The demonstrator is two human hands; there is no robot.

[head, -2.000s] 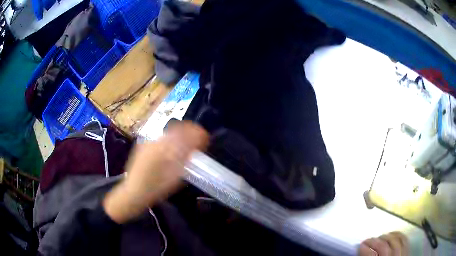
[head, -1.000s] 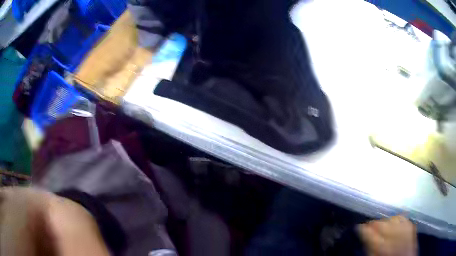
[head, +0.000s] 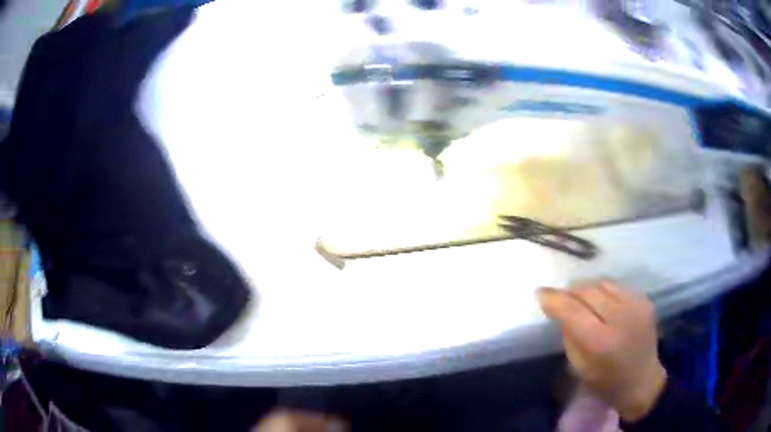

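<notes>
The black garment (head: 110,186) lies on the left of the white table, with a small white mark near its lower end. Dark thread snips (head: 549,236) lie on the table in front of the sewing machine head (head: 406,105). My right hand (head: 604,337) is at the table's front edge below the snips, not touching them, fingers curled; its palm side is hidden. Pale pink cloth (head: 587,415) shows below my right wrist; whether the hand touches it is unclear. My left hand (head: 300,420) is mostly cut off by the bottom edge; its fingers are not clear.
The machine's bed plate (head: 558,186) is lit yellow, with a dark seam along its front. The table's front edge (head: 296,369) curves across the picture. Dark cloth lies below it. A blue strip (head: 592,78) runs along the machine. The picture is blurred.
The view has swung right to the machine. My left hand, earlier over the front edge and then at lower left, is now at the bottom edge. Pink cloth has come into view.
</notes>
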